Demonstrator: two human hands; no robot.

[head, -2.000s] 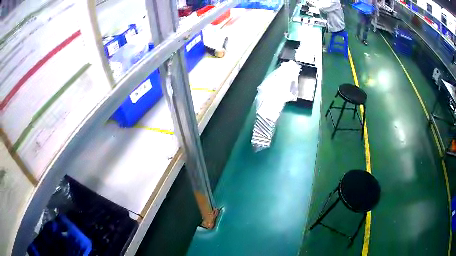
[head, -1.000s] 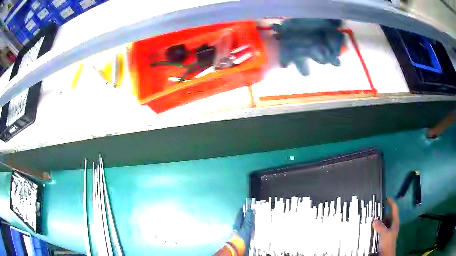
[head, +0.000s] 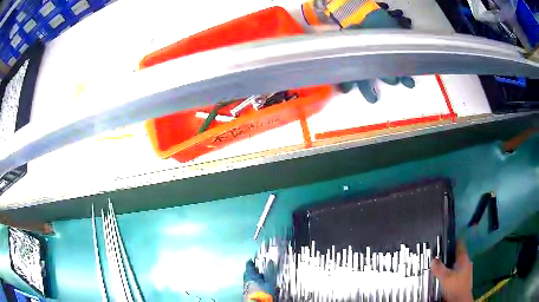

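Note:
A black tray [head: 372, 218] lies on the green bench, its near part filled with a row of short silver shafts [head: 354, 271]. My left hand [head: 258, 283], in a grey-green glove with an orange cuff, is left of the tray against several blurred shafts; its grip on them is unclear. One loose shaft [head: 265, 216] lies on the bench above it. My bare right hand [head: 455, 276] is at the tray's right wall, thumb over the inner side by the shafts and fingers outside. Both hands are partly cut off by the lower edge.
Long thin rods [head: 116, 253] and a filled black tray [head: 26, 256] lie at the left. A dark V-shaped item [head: 487, 211] lies right of the tray. Above, a shelf holds an orange-red bin [head: 236, 138], gloves [head: 354, 15] and a black crate [head: 511, 94]; a pale rail crosses in front.
The view swung from along the bench to the tray. Since one second ago, my left hand has moved left from the tray's side, and shafts now show outside the tray, one lying loose.

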